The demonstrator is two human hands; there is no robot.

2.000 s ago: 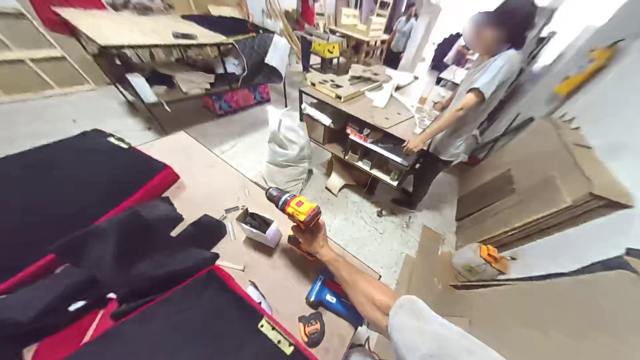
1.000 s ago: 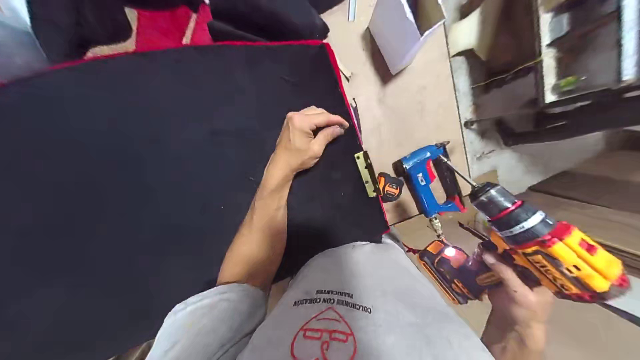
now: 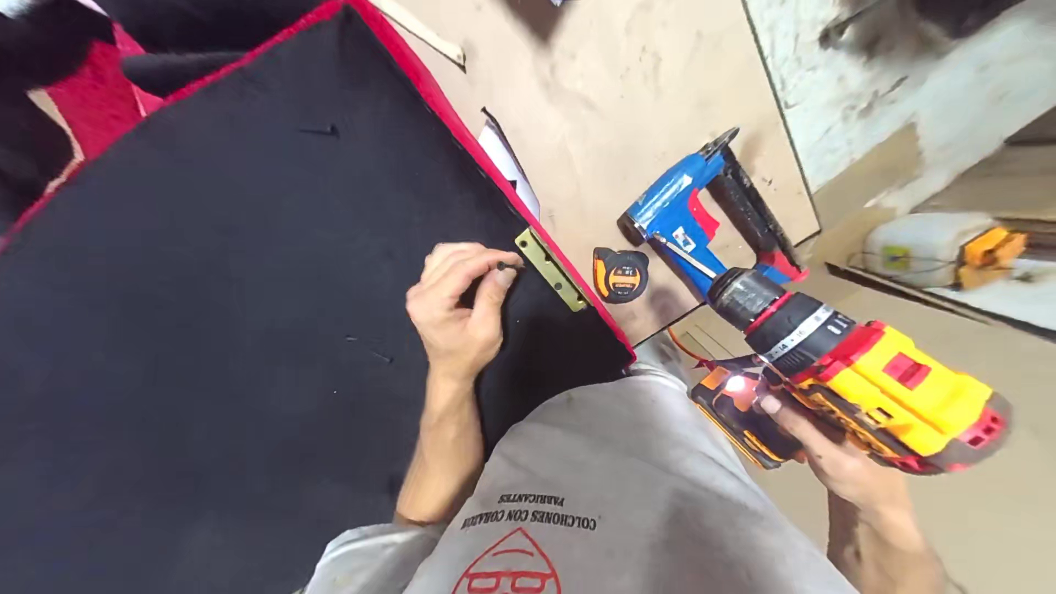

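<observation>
My left hand point(image 3: 462, 305) pinches a small black screw point(image 3: 506, 266) between thumb and forefinger, just left of a brass-coloured hinge point(image 3: 551, 271). The hinge lies along the red-trimmed edge of a black fabric-covered panel point(image 3: 247, 330). Several dark screws rest loose on the fabric, one of them near the top point(image 3: 320, 130). At the right, my right hand point(image 3: 841, 462) holds a yellow and red cordless drill point(image 3: 866, 371) with a long bit in its chuck, a light glowing near its battery base. The bit overlaps the blue tool in view; whether they touch I cannot tell.
On the wooden tabletop point(image 3: 577, 124) right of the panel are a tape measure point(image 3: 621, 275) and a blue pneumatic stapler point(image 3: 685, 214). Black and red fabric point(image 3: 91, 99) lies at the upper left. A translucent container point(image 3: 924, 247) with a yellow tool stands beyond, at the right.
My left hand has moved to beside the hinge, and a screw now shows in its fingers. The view has swung down from the room to the panel since the earliest frame.
</observation>
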